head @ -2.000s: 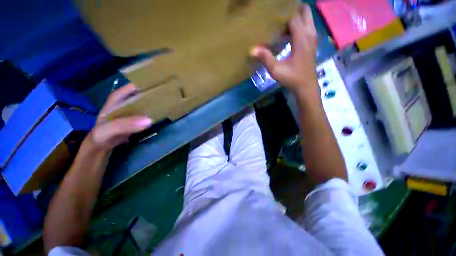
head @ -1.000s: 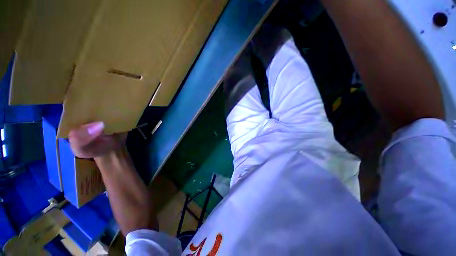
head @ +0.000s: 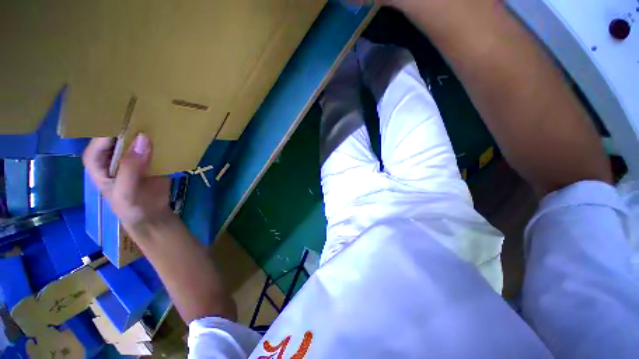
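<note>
A large brown box blank with slits lies at the upper left over the bench, cut off by the top edge. My left hand grips its near left corner, with the thumb on the brown face and a narrow flap beside the thumb. My right arm reaches up to the top edge. My right hand is almost wholly cut off there, so its fingers cannot be seen.
The green bench runs diagonally, with pale scraps on it. Blue boxes with brown lids are at the lower left. A white machine panel is at the upper right. A dark metal frame stands below the bench.
The view has swung, and the red sheet has left it. My left thumb has moved onto the blank's corner beside a flap that now stands up. My right hand has gone out at the top.
</note>
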